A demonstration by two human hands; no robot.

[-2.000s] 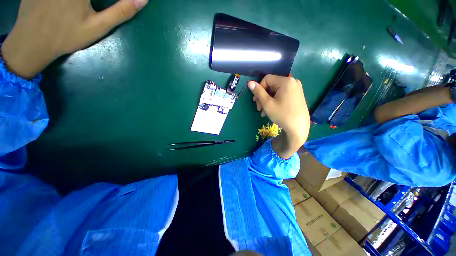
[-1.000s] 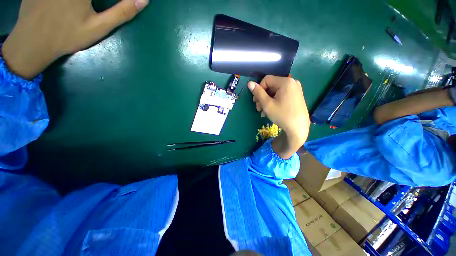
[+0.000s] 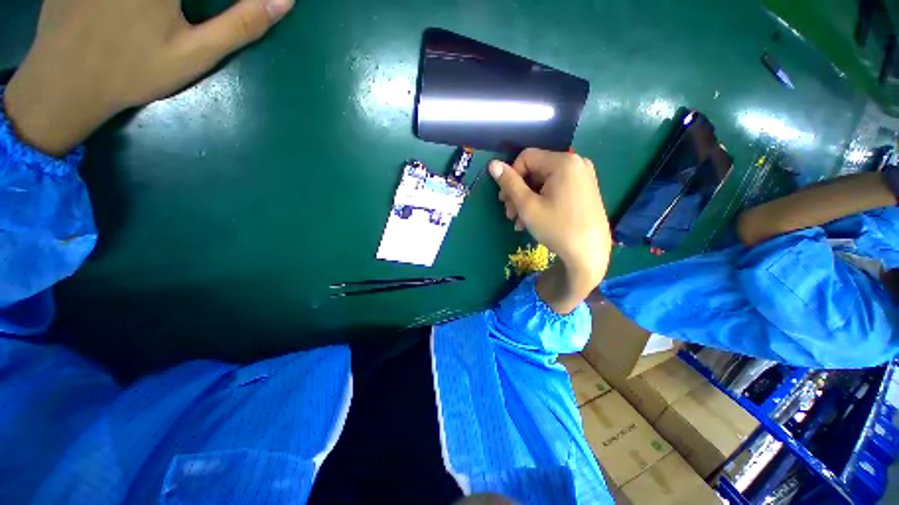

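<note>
A display assembly [image 3: 498, 89] lies on the green mat, glossy black front up, unlit, with a bright reflection across it. A small black connector [image 3: 460, 165] sits between its lower edge and the white test board [image 3: 419, 217]. My right hand [image 3: 557, 202] is curled just below the display's right part; its thumb and index finger meet near a thin dark piece beside the board's top right corner, and I cannot tell whether they hold it. My left hand [image 3: 128, 49] rests at the upper left, thumb spread, cut off by the top edge, holding nothing visible.
Black tweezers [image 3: 397, 286] lie below the board. Yellow scraps [image 3: 529, 260] lie beside my right wrist. Stacked screens [image 3: 675, 187] lie at the right, near another person's arm [image 3: 818, 205]. A small pen-like tool [image 3: 777, 70] lies far right. Cardboard boxes [image 3: 616, 434] and a blue rack stand below.
The stacked screens at the right look slightly shifted since the oldest frame, and the other person's arm has moved slightly. My hands, the display and the board have not visibly moved.
</note>
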